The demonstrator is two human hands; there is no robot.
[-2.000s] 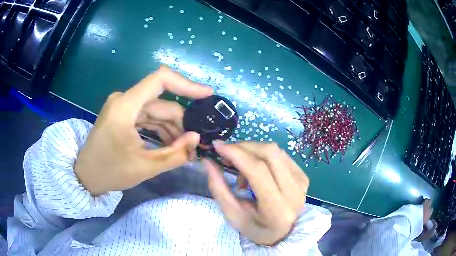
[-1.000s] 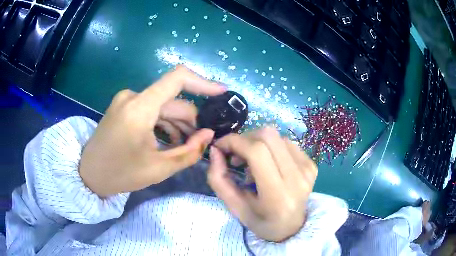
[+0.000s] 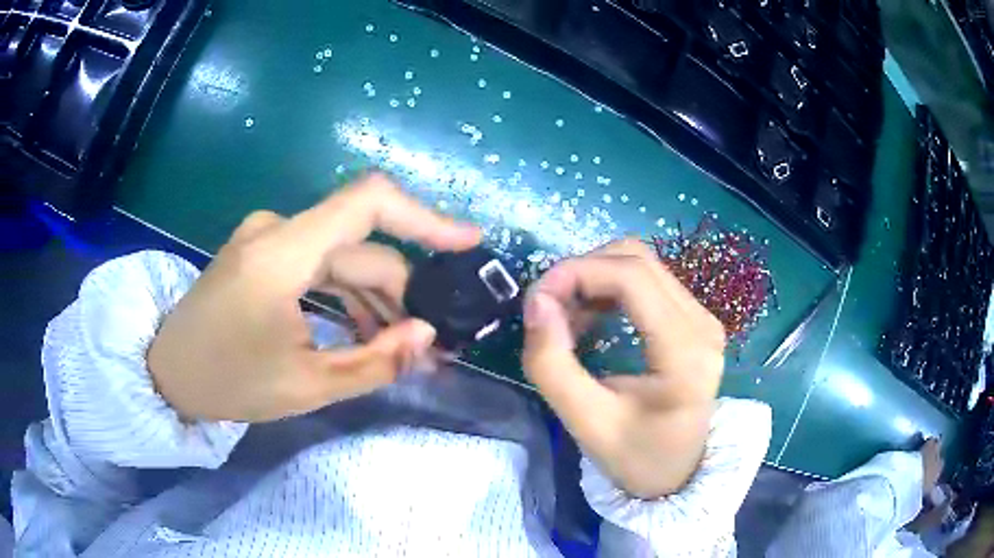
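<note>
My left hand [image 3: 294,311] holds a round black housing [image 3: 452,294] between thumb and fingers, above the green mat [image 3: 262,174]. The housing has a bright rectangular outline at its upper right and a short pale mark near its lower edge. My right hand [image 3: 627,354] is just right of the housing, its thumb and index fingertips close together; whether something tiny is pinched there I cannot tell. Small pale pieces [image 3: 471,133] lie scattered on the mat behind the hands. A red-dark pile of wired components [image 3: 725,278] lies to the right, partly behind my right hand.
Slim silvery tweezers [image 3: 801,327] lie right of the pile. A black pocketed tray [image 3: 698,76] with some housings runs along the back right. Another black tray [image 3: 82,87] is at the upper left, and more tray at the far right. Another person's sleeve [image 3: 861,496] shows at lower right.
My right hand has moved right, away from the housing's lower edge, and its fingertips no longer touch there. The housing has tilted and sits slightly lower in my left hand.
</note>
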